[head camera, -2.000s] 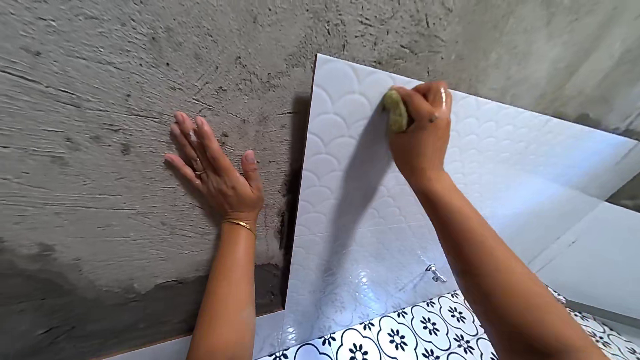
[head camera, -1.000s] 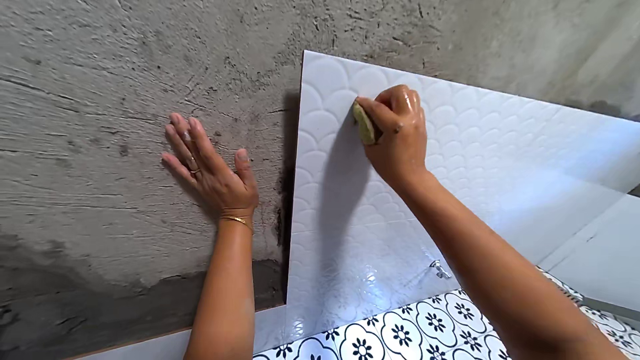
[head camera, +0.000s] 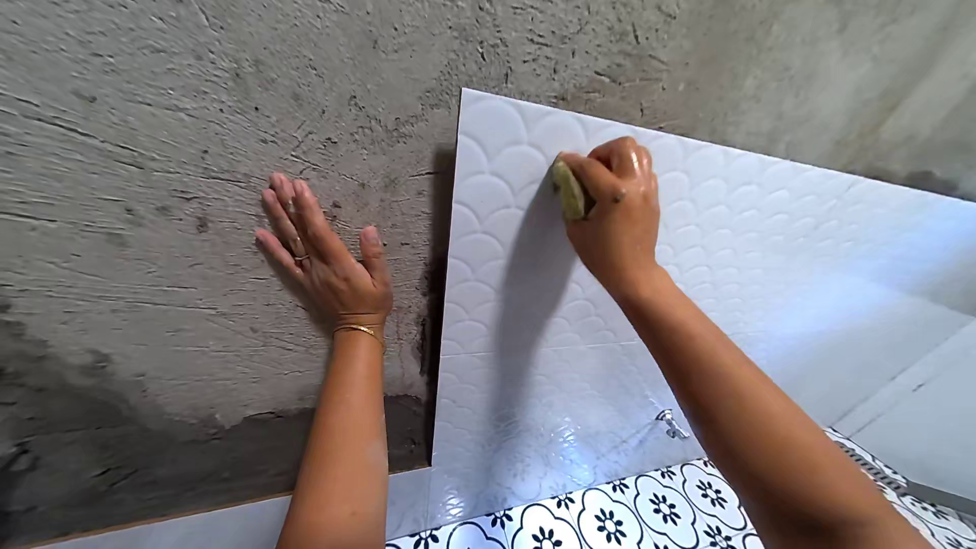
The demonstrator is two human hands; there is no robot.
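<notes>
My left hand (head camera: 332, 263) lies with its fingers spread against the rough cement wall (head camera: 168, 191), left of the tiling. It holds nothing; a ring and a thin gold bracelet are on it. My right hand (head camera: 621, 210) grips a yellow-green sponge or scouring pad (head camera: 569, 191) against the white wall tiles (head camera: 476, 305), near their upper left corner. The tiles carry a raised fish-scale pattern. Part of the pad is hidden by my fingers.
A chrome tap (head camera: 671, 424) sticks out low on the tiled wall. Below lies a floor of black-and-white patterned tiles (head camera: 610, 524), with a drain grate (head camera: 869, 465) at the right. The tiling's left edge stands out from the cement. A low row of tiles (head camera: 191, 526) runs along the bottom left.
My right hand has moved left across the tiles with the pad, toward their left edge. My left hand stays on the cement wall.
</notes>
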